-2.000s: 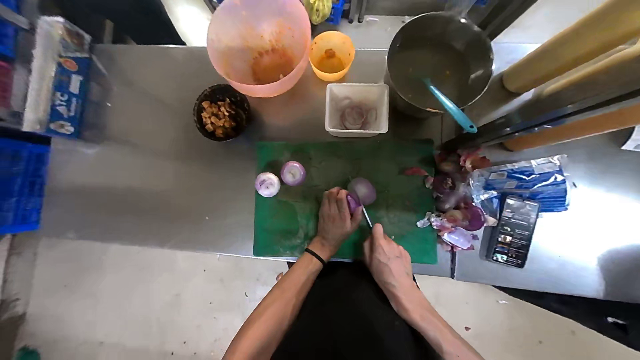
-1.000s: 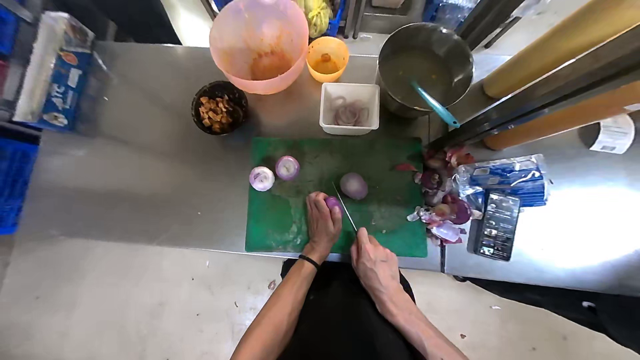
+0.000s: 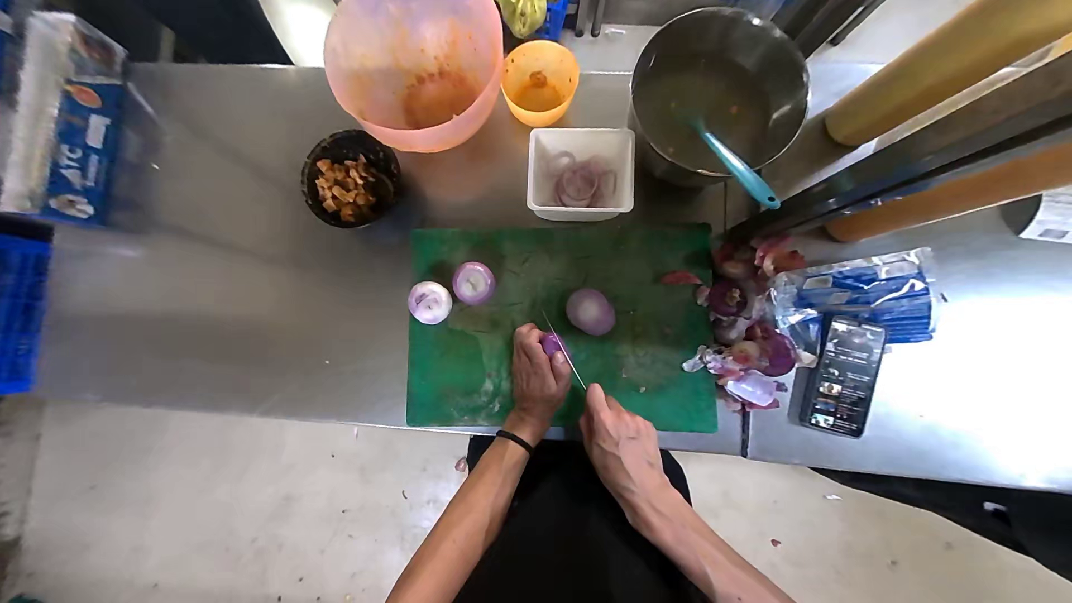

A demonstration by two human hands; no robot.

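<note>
On the green cutting board (image 3: 502,402), my left hand (image 3: 538,373) grips a piece of red onion (image 3: 553,343). My right hand (image 3: 621,431) is closed around the handle of a knife (image 3: 569,356), whose thin blade lies against the right side of that piece. A peeled red onion piece (image 3: 591,312) rests just beyond the blade, to its right. Two cut onion pieces, one (image 3: 474,283) beside the other (image 3: 430,302), sit at the board's left with pale faces up. Behind the board, a white plastic container (image 3: 581,209) holds onion rings (image 3: 581,182).
Onion skins (image 3: 754,352) lie along the board's right edge, near a phone (image 3: 844,377) and blue packets (image 3: 863,293). Behind stand a dark bowl of brown pieces (image 3: 347,191), a pink tub (image 3: 414,75), an orange cup (image 3: 540,84) and a metal pot (image 3: 720,92) with a turquoise-handled utensil (image 3: 737,167).
Two seconds ago the loose peeled onion piece lay close against the knife and my left hand; now a gap separates them. Both hands keep their hold.
</note>
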